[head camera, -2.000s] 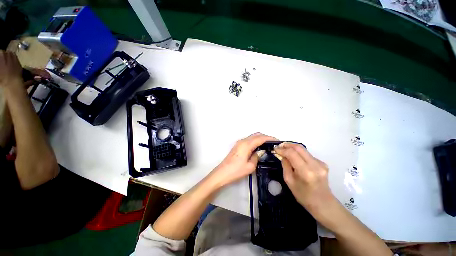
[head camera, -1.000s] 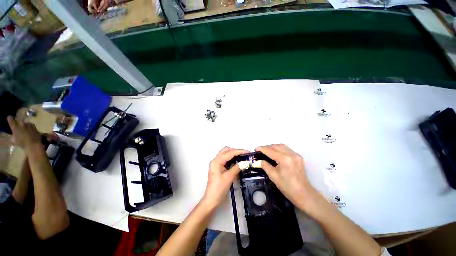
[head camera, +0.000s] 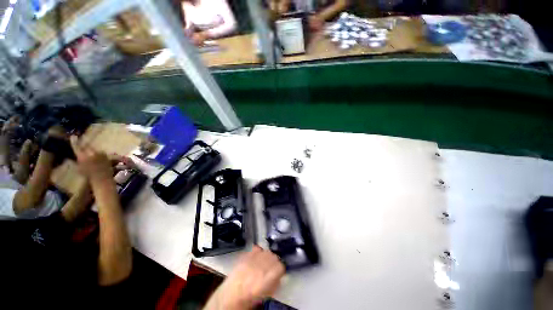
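Note:
A black plastic housing (head camera: 293, 242) lies tilted on the white bench, with a round pale opening and a silvery component at its far end. It looks slightly blurred. My left hand (head camera: 251, 278) is at its near left corner, fingers closed on the edge. A second black housing (head camera: 238, 238) stands just left of it, and a third (head camera: 187, 172) lies farther left. A dark housing (head camera: 539, 227) is cut off by the right edge. A blurred brownish patch below it may be my right hand; its grip is hidden. Small silvery components (head camera: 297, 164) lie beyond the housings.
A blue box (head camera: 174, 134) stands at the far left, beside a metal post (head camera: 209, 91). A neighbouring worker's forearm (head camera: 112, 224) is at left. A green belt (head camera: 364, 100) runs behind the bench (head camera: 376, 242). People and silvery parts (head camera: 358, 31) are across it.
The housing I held in both hands now lies forward and left, beside the other one. My right hand has left it. The view has turned and shows more of the opposite bench.

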